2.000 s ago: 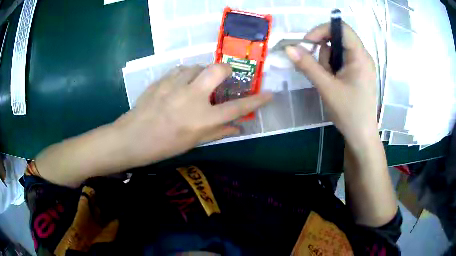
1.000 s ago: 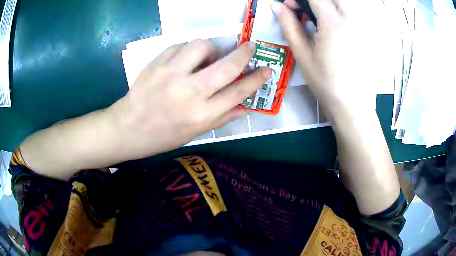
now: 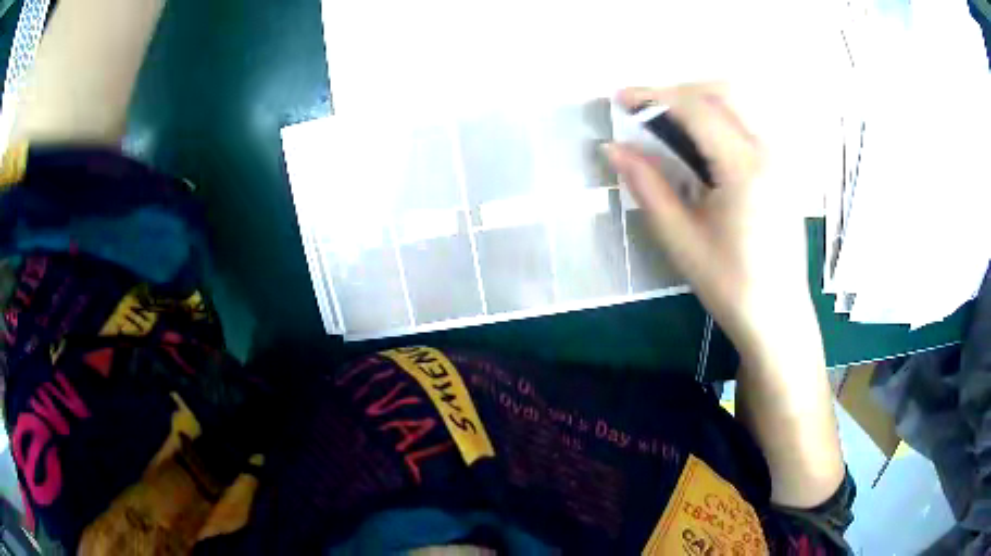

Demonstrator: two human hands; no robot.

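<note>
The sticker sheet [image 3: 511,266] lies in front of me, with rows of grey rectangles split by white lines. My right hand [image 3: 706,185] is over its right part, blurred, with the black tweezers [image 3: 676,143] held in it. The tweezers' tips cannot be made out in the glare. My left hand is cut off by the top left edge; only the forearm [image 3: 92,65] and sleeve show. The orange device is not in view.
Glare-washed white sheets [image 3: 456,49] lie behind the sticker sheet. A fanned sheet stack [image 3: 913,217] is at the right. A narrow marked strip [image 3: 24,54] shows at the far left on the dark green table [image 3: 234,87]. Grey cloth and cardboard are at the lower right.
My left hand has left the orange device and gone up and left, out of the picture. The device is gone from view. My right hand has come down over the sticker sheet.
</note>
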